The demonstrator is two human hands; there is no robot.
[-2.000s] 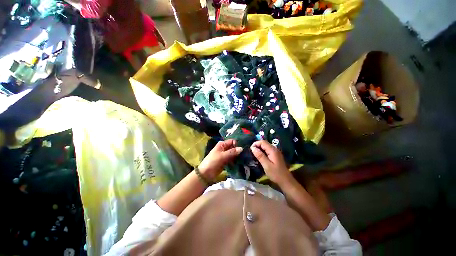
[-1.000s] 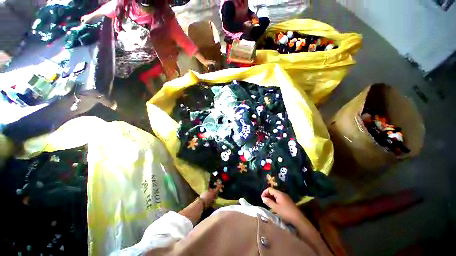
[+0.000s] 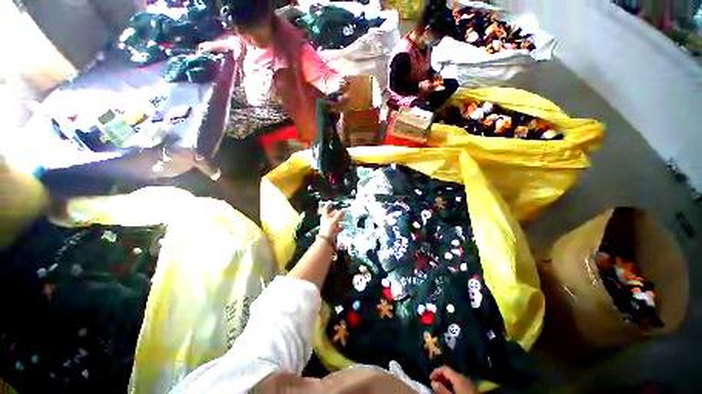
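The open yellow woven sack [image 3: 512, 254] stands in front of me, filled with dark green plush pieces [image 3: 400, 285] bearing gingerbread figures, snowmen and white lettering. My left hand [image 3: 331, 224] reaches to the back left of the heap, just below a hanging dark green piece [image 3: 331, 146] that another person's hand holds. Whether my left fingers grip anything is unclear. My right hand [image 3: 452, 381] is low at the sack's near edge, partly cut off by the picture's bottom edge; its grip is unclear.
Another sack of green pieces [image 3: 200, 285] stands at left. A brown carton [image 3: 573, 269] and a yellow sack [image 3: 531, 169] with orange-black pieces are at right. Two seated people [image 3: 289, 65] [image 3: 412, 69], a small box [image 3: 412, 125] and a worktable [image 3: 181, 127] are beyond.
The view has tilted up. My left hand has moved from the sack's near edge to its far left. The person in pink now holds a green piece over the sack. My right hand stays near the front edge.
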